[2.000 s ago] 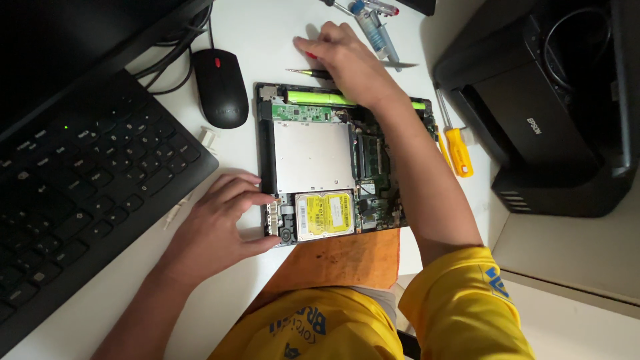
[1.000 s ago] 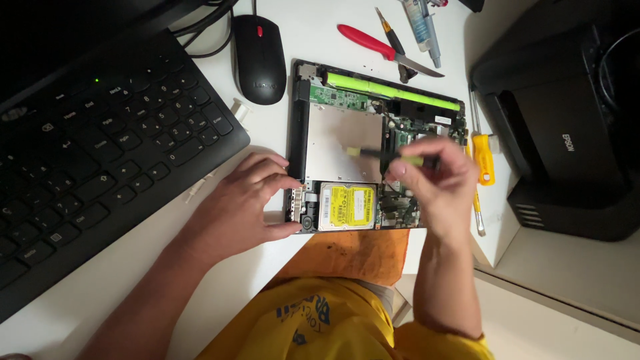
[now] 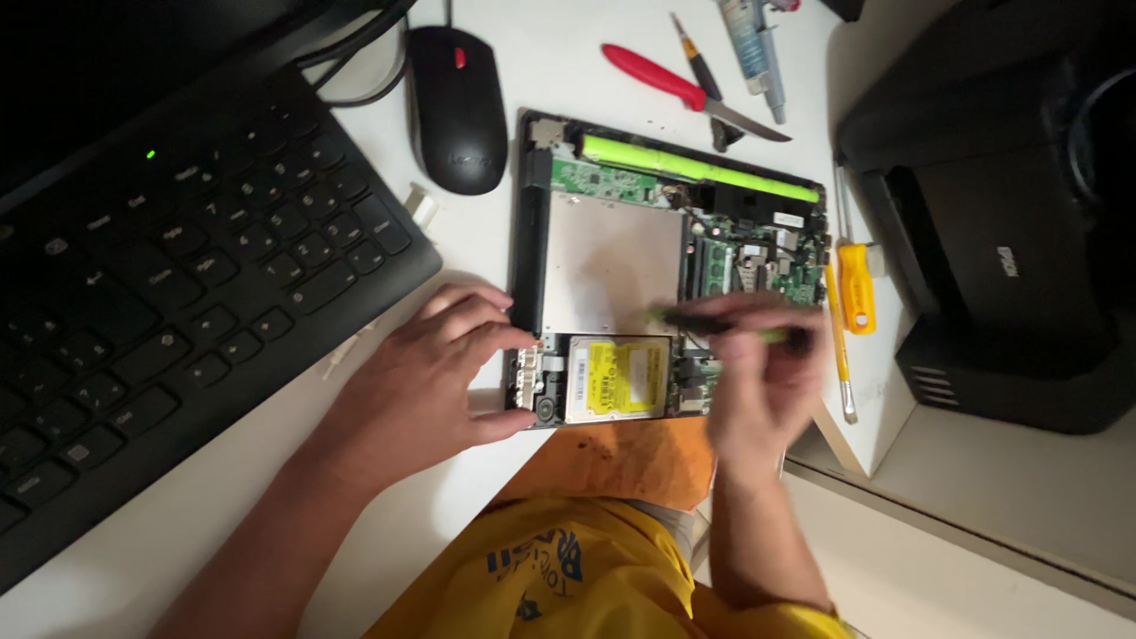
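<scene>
An opened laptop chassis [image 3: 524, 231] lies on the white desk, with a green cylindrical-cell battery [image 3: 701, 167] along its far edge, a flat silver metal drive [image 3: 614, 262] and a hard drive with a yellow label [image 3: 619, 380]. My left hand [image 3: 426, 382] rests at the chassis's near left corner, thumb and fingers apart and touching its edge. Blurred by motion, my right hand [image 3: 768, 373] grips a thin dark tool with yellow-green parts [image 3: 701, 321]; its tip is over the near right part of the silver drive. Whether the tip touches the metal, I cannot tell.
Beyond the chassis lie a red-handled knife [image 3: 657, 78], a thin pointed tool [image 3: 698, 67] and a glue or paste tube [image 3: 748, 44]. A yellow-handled screwdriver [image 3: 856, 288] and a brush [image 3: 839, 355] lie at right beside a black printer [image 3: 994, 257]. A mouse [image 3: 457, 111] and keyboard [image 3: 177, 293] are at left.
My right hand was beyond the chassis near the tools two seconds ago; it has come back over the chassis with the dark tool. My left hand stays at the near left corner.
</scene>
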